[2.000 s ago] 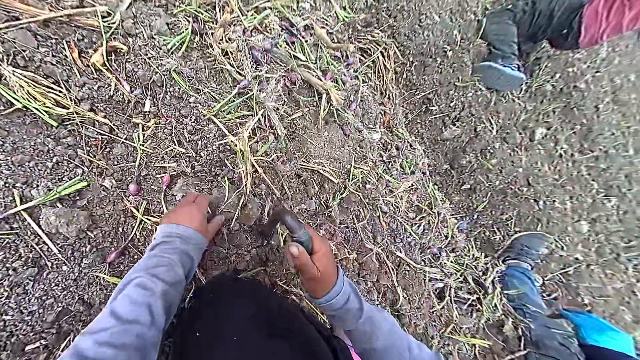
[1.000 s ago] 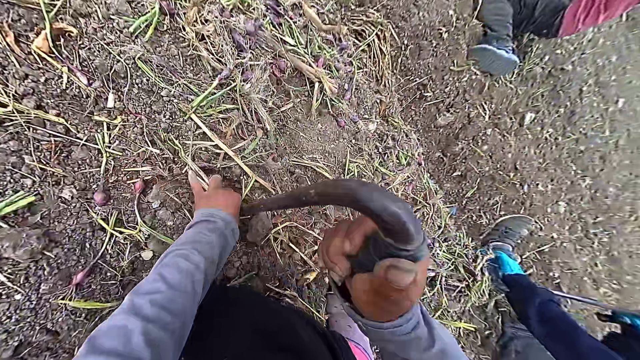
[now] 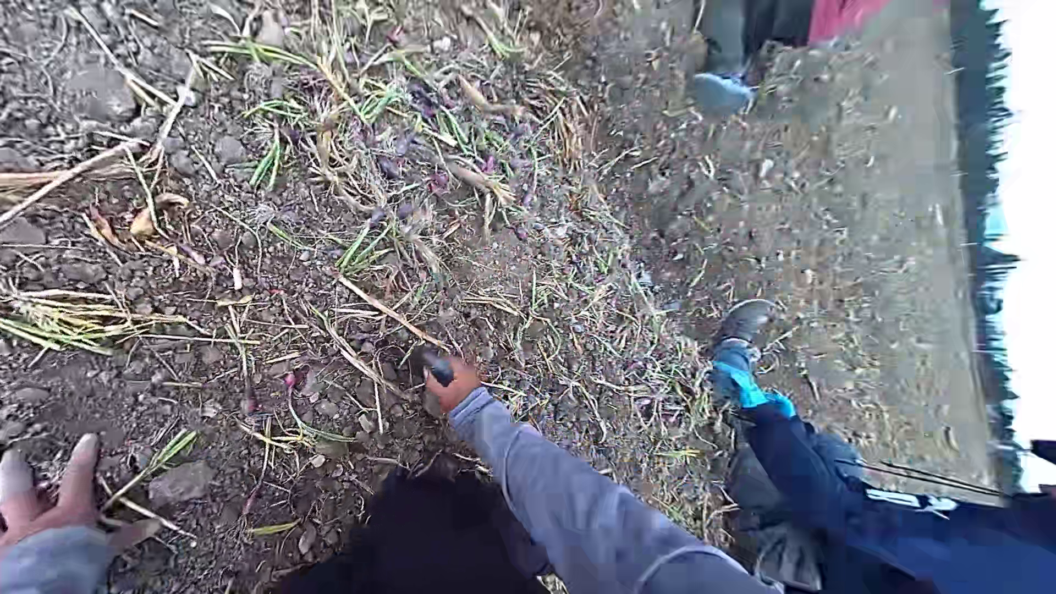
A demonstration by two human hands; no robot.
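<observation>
My right hand (image 3: pixel 452 386) grips the dark handle of a hand tool (image 3: pixel 439 368) low over the soil; its working end is hidden or blurred. Far off at the lower left, my left hand (image 3: pixel 62 507) is spread with its fingers apart, holding nothing, over bare soil. Between my hands lie small red-purple onion bulbs (image 3: pixel 289 380) with thin green leaves. A heap of purple onions with green and dry tops (image 3: pixel 429 177) lies on the ground beyond my right hand. A bundle of yellow-green onion leaves (image 3: pixel 66 320) lies above my left hand.
At the lower right is another person in dark blue clothing (image 3: pixel 949 528), with a blue-gloved hand (image 3: pixel 747 386) beside a shoe (image 3: pixel 747 320). A second person's shoe (image 3: pixel 723 93) shows at the top right. Clods (image 3: pixel 181 483) and dry stalks (image 3: pixel 74 177) lie on the soil.
My left hand has moved away to the left from beside the tool, and its fingers have spread. My right hand has lowered the curved tool toward the soil. The view has shifted, now showing sky.
</observation>
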